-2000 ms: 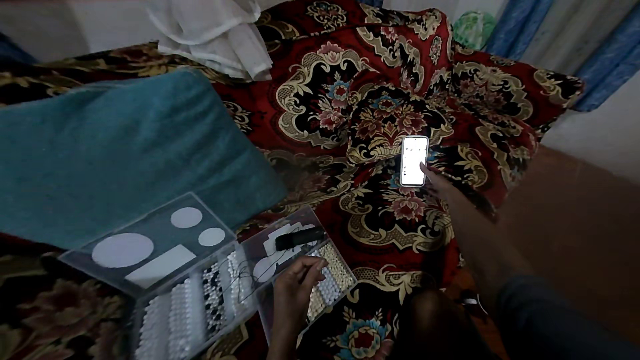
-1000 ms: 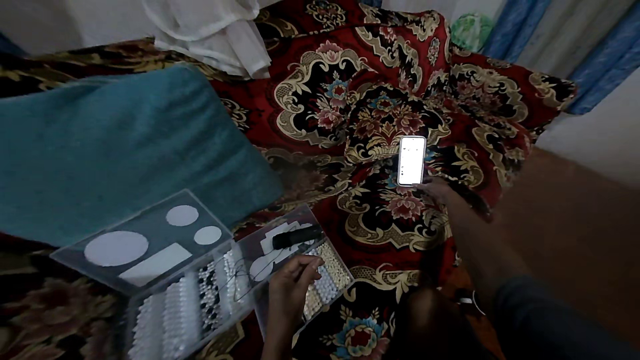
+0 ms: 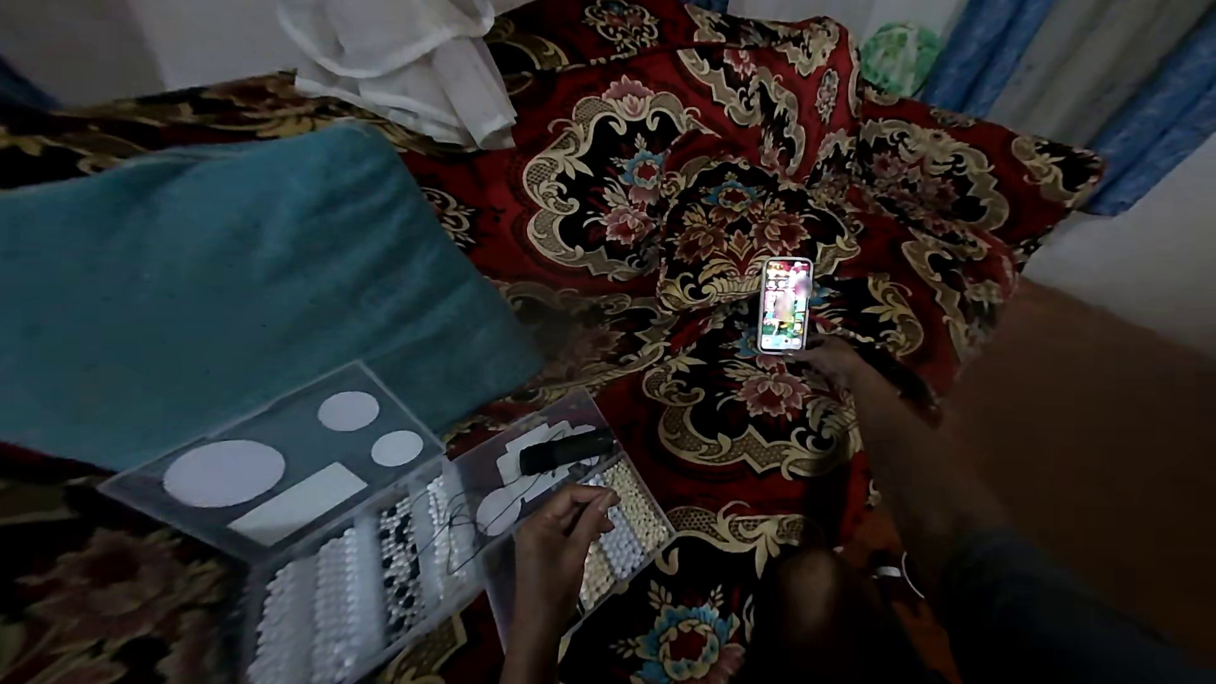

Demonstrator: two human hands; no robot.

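Observation:
My right hand (image 3: 828, 361) reaches to the lower edge of a lit smartphone (image 3: 786, 304) lying on the floral sofa cover; whether a finger touches it is hard to tell. My left hand (image 3: 568, 532) is held over a clear plastic bead box (image 3: 560, 408), thumb and fingertips pinched together. A thin dark cord (image 3: 465, 518) loops beside it, but what the fingertips hold is too small to make out. Under and beside that hand are cream and white beads (image 3: 622, 546) and a black spool-like object (image 3: 567, 452). An open clear case (image 3: 271, 560) holds rows of white and black beads.
A teal cushion (image 3: 256, 285) lies behind the cases at the left. White frilled fabric (image 3: 418, 66) hangs over the sofa back. A green round object (image 3: 900, 59) and blue curtains (image 3: 997, 47) are at the upper right. A white cable (image 3: 888, 572) lies low at the right.
The phone screen has turned from mostly white to a colourful display. My right hand has drawn back from beside the screen to the phone's lower edge. My left hand stays over the box.

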